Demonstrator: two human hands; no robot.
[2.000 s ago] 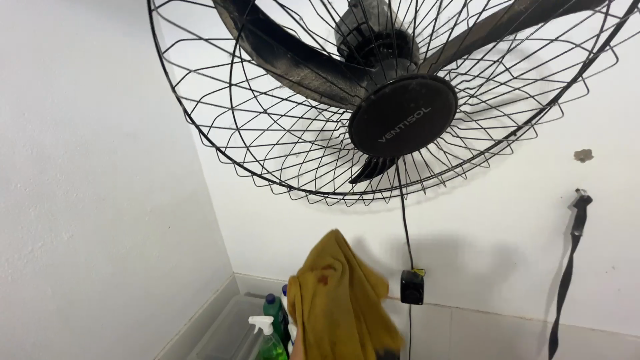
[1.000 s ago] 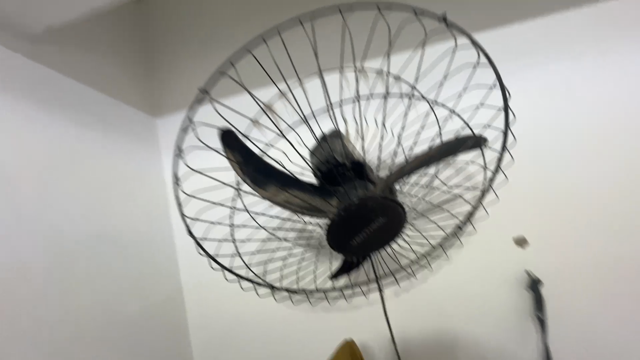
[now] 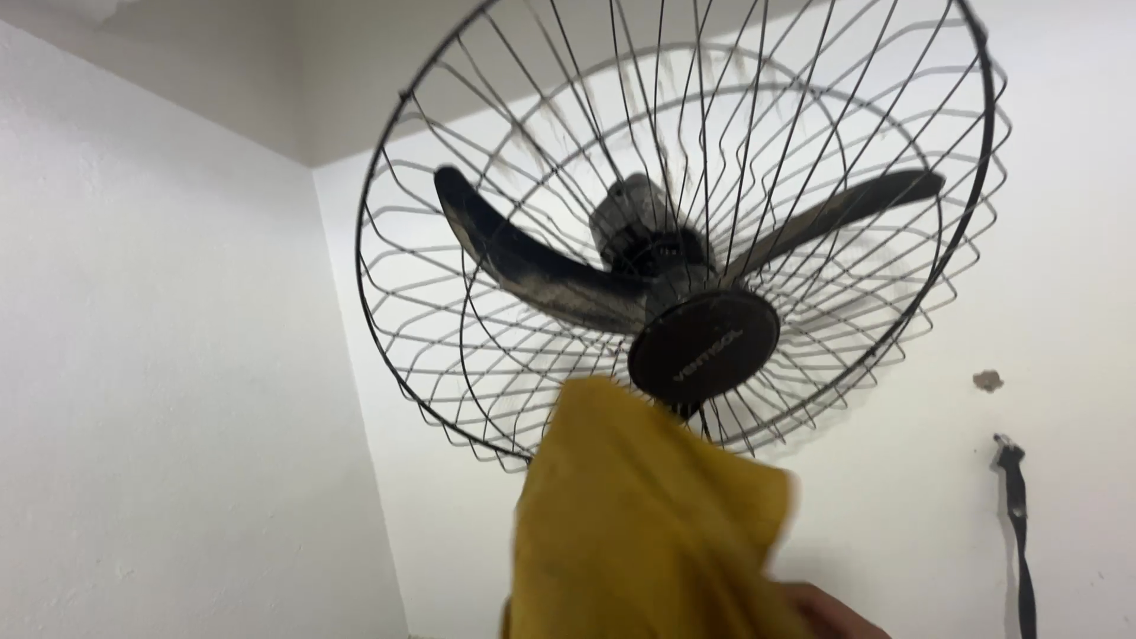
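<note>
A mustard-yellow cloth [image 3: 639,524] is held up at the bottom centre of the head view, slightly blurred. Part of my right hand [image 3: 825,611] shows at the cloth's lower right edge, gripping it; most of the fingers are hidden. My left hand cannot be made out. Just above the cloth is a wall fan with a black wire guard [image 3: 362,266], whose lower edge the cloth overlaps in view; contact cannot be told. Inside the guard are a dark round hub cap [image 3: 704,346] and curved blades, the left blade [image 3: 541,275] coated with dust. Behind them sits the motor housing [image 3: 635,217].
A black strap [image 3: 1018,524] hangs on the white wall at the right, below a small damaged patch [image 3: 988,381]. The left wall [image 3: 177,355] meets the back wall in a corner beside the fan. Grime clings to wires at the rear of the guard.
The view has tilted up since two seconds ago. The cloth, only a tip at the bottom edge one second ago, has risen to the fan's lower edge.
</note>
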